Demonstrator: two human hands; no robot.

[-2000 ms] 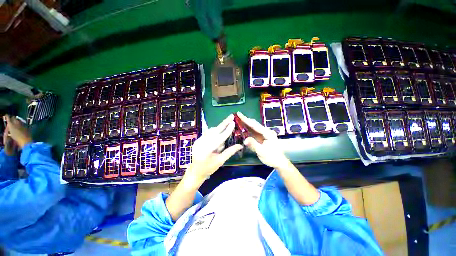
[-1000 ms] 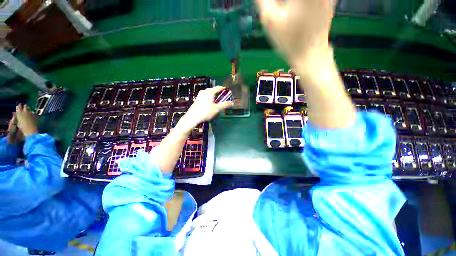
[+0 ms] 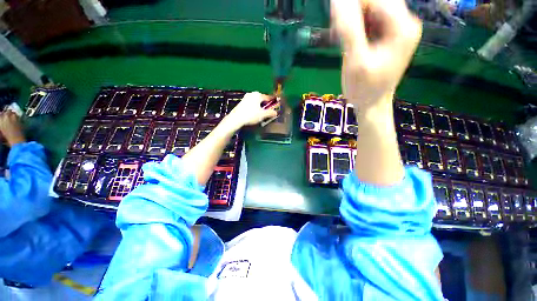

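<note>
My left hand (image 3: 257, 110) holds a small dark red phone piece (image 3: 271, 104) at the press fixture (image 3: 275, 126), under the tip of the green hand press (image 3: 282, 44). The fingers cover most of the piece. My right hand (image 3: 380, 50) is raised at the top, right of the press, its fingers curled around something reddish at the press lever's end, partly hidden and blurred. Screen halves (image 3: 318, 161) with white faces, dark screens and orange tails stand in two rows right of the fixture; my right forearm hides some of them.
A black tray (image 3: 100, 189) of dark red phones and bright red keypad housings (image 3: 222, 183) lies left, partly under my left arm. Another black tray (image 3: 465, 183) of phones lies right. A neighbouring worker's blue sleeve (image 3: 26, 182) is at far left, near a striped stack (image 3: 47, 100).
Both hands were together with a red piece near the bench edge. They parted: my left hand brought the piece to the fixture, and my right hand rose and now curls at the lever.
</note>
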